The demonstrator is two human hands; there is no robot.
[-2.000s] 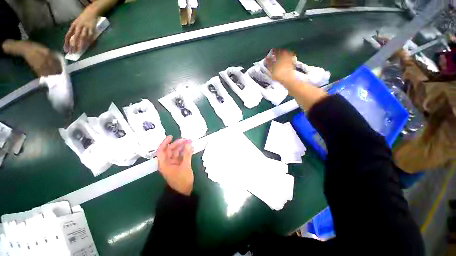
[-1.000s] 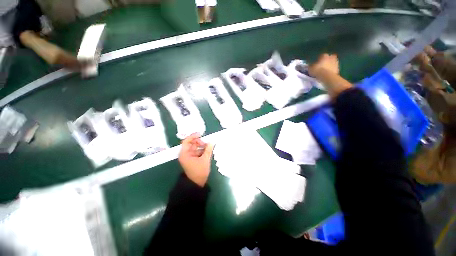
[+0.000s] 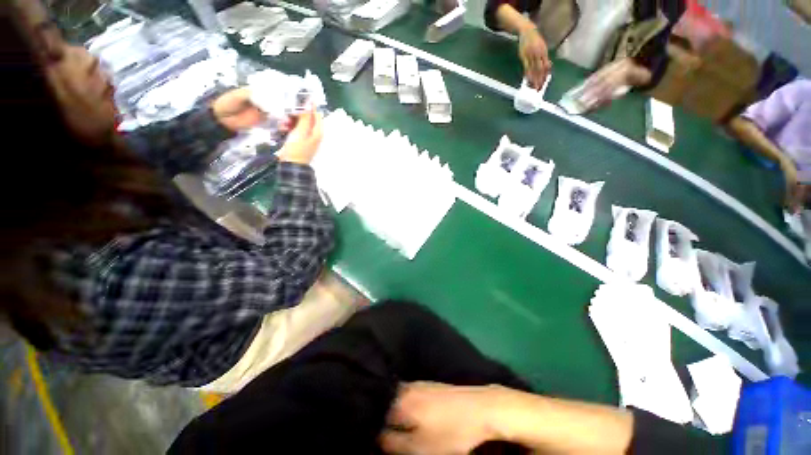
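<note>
My right hand [image 3: 437, 419] lies low in the frame against black sleeve cloth; its fingers are partly hidden there, so its grip is unclear. My left hand is not in view. Part-packed units [image 3: 574, 211], open white sleeves with dark items inside, stand in a spaced row beyond the whitish rail [image 3: 533, 233]. A fanned stack of white inserts [image 3: 642, 355] lies on the near side of the rail. A smaller pile of white cards [image 3: 714, 391] is beside it.
A neighbour in a checked shirt [image 3: 204, 258] holds a white unit at left, beside a stepped row of white boxes [image 3: 400, 191] and heaped plastic bags [image 3: 169, 71]. White boxes [image 3: 436, 95] stand farther back. Hands work across the line. A blue bin [image 3: 775, 418] is at lower right.
The view has swung left, bringing the neighbour into sight. My right hand has left the row's far right end and is now at the black cloth. My left hand has gone out of view.
</note>
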